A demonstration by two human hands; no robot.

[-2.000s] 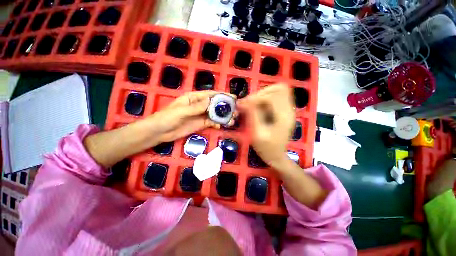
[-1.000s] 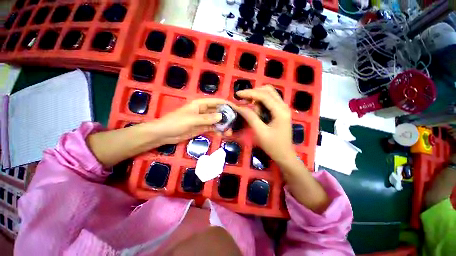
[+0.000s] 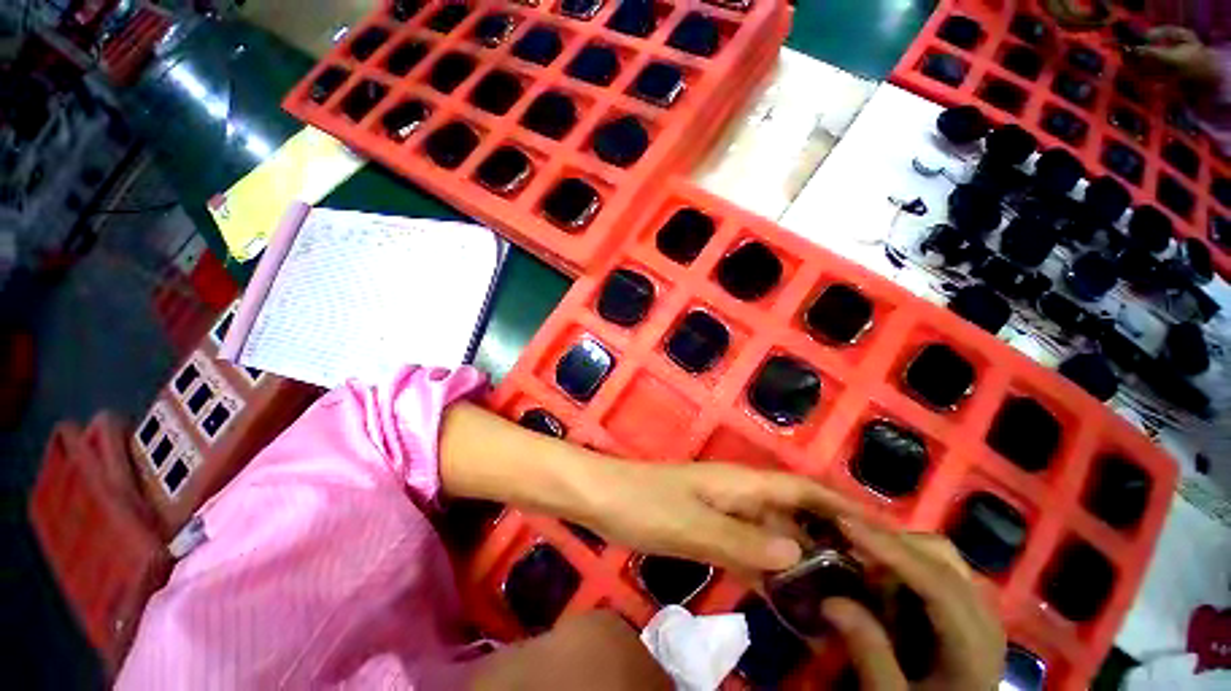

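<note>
A black glossy watch head point(image 3: 815, 589) is between my two hands, low in the view over the red compartment tray point(image 3: 645, 415). My left hand point(image 3: 716, 513) comes in from the left and holds its upper left side. My right hand point(image 3: 932, 594) is curled round its right side; its wrist is hidden. Black units sit in most tray pockets; two pockets near my left hand are empty. A crumpled white cloth point(image 3: 695, 645) lies at the tray's lower part, below my left hand.
A stack of red trays point(image 3: 537, 227) with black units stands at upper left. A notebook point(image 3: 371, 297) and yellow paper point(image 3: 288, 185) lie left. Dark units point(image 3: 1030, 236) cluster on a white sheet at upper right. Another person's hand point(image 3: 1180, 53) shows at the far right, by another red tray.
The view has swung left, bringing in the yellow paper and more of the tray stack. The unit's pale underside was showing; now a dark glossy face shows, with both hands closed around it.
</note>
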